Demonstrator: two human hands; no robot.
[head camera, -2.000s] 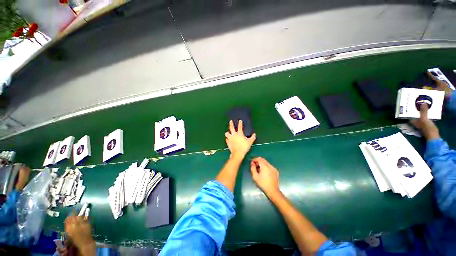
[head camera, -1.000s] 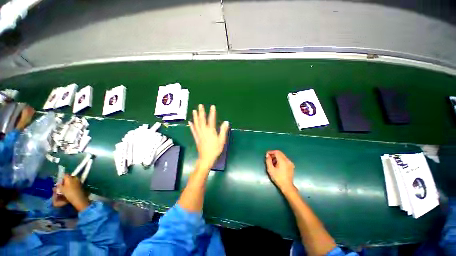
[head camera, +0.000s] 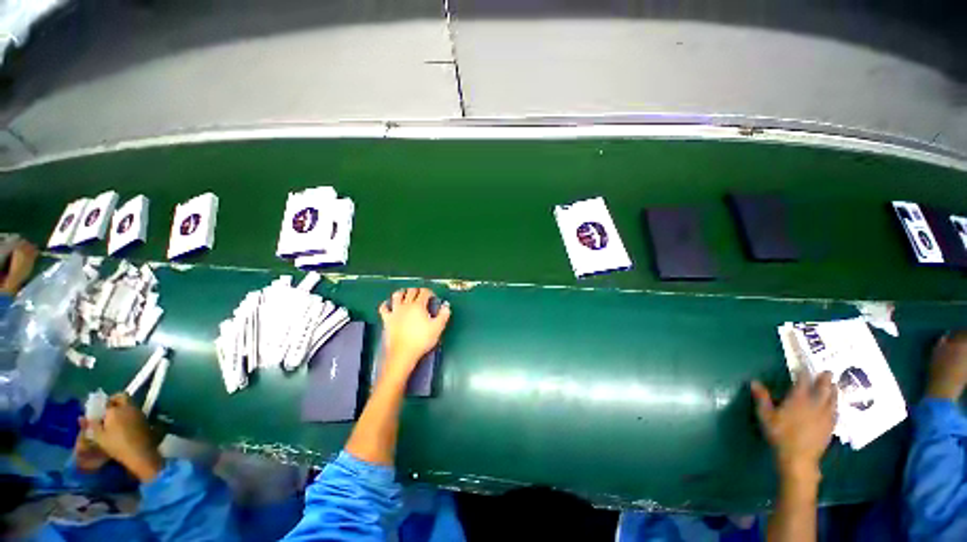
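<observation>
My left hand (head camera: 411, 328) lies over a dark inner gift box (head camera: 424, 373) on the near worktop, fingers on its upper part. Another dark gift box (head camera: 334, 376) lies just left of it. My right hand (head camera: 801, 415) is at the right with spread fingers, its fingertips on the left side of the white sleeve stack (head camera: 872, 390). Whether it grips a sleeve cannot be told. The sleeves lie fanned, with a dark round picture on top.
White strips (head camera: 278, 326) lie heaped at left, near a clear plastic bag (head camera: 42, 328) and another worker's hands (head camera: 119, 432). Sleeved boxes (head camera: 192, 226) and dark boxes (head camera: 679, 244) lie along the far strip. Another person's hand (head camera: 949, 365) is at far right.
My left hand has moved the dark box from the far strip onto the near worktop, beside the other dark box. My right hand has moved right, from the middle to the sleeve stack.
</observation>
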